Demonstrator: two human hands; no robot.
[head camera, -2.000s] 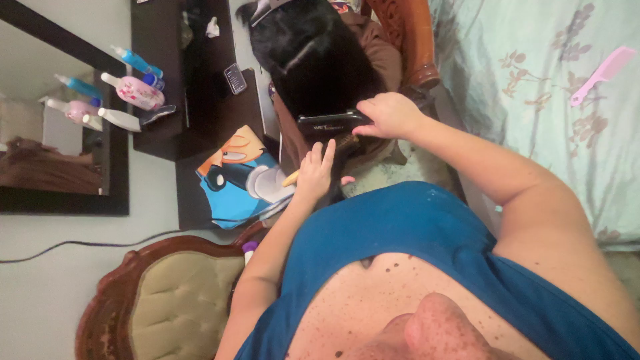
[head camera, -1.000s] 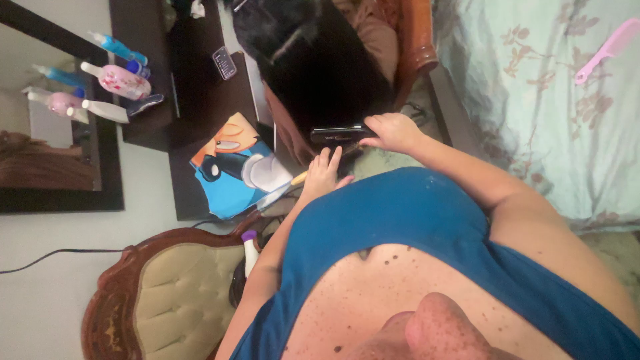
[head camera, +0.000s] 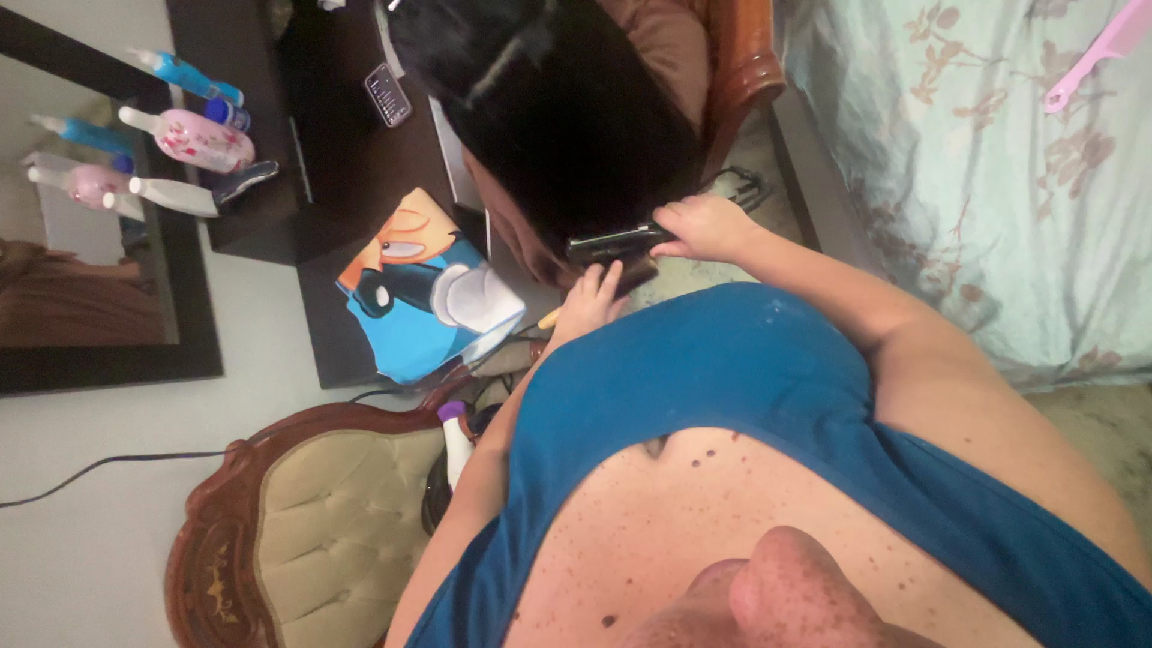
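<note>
A seated person's long dark hair (head camera: 576, 117) hangs at the top centre, with a pale parting and a shine across it. My right hand (head camera: 702, 229) is closed around a black hair straightener (head camera: 616, 243), whose plates lie across the lower lengths of the hair. Just below the straightener, my left hand (head camera: 594, 301) has its fingers at the hair ends. A yellowish handle (head camera: 549, 318) shows beside that hand; most of the item is hidden, and how it is held is unclear.
A dark dresser (head camera: 333, 171) on the left carries a phone-like item (head camera: 387, 94), a cartoon-printed cloth (head camera: 432, 288) and bottles (head camera: 202, 139) by a mirror. A tufted chair (head camera: 351, 531) stands lower left. Right of the wooden chair frame (head camera: 742, 72) is a bed (head camera: 972, 198) with a pink comb (head camera: 1093, 58).
The straightener is lower along the hair than two seconds ago, and my right hand has moved with it. My left hand has stayed close to the hair ends.
</note>
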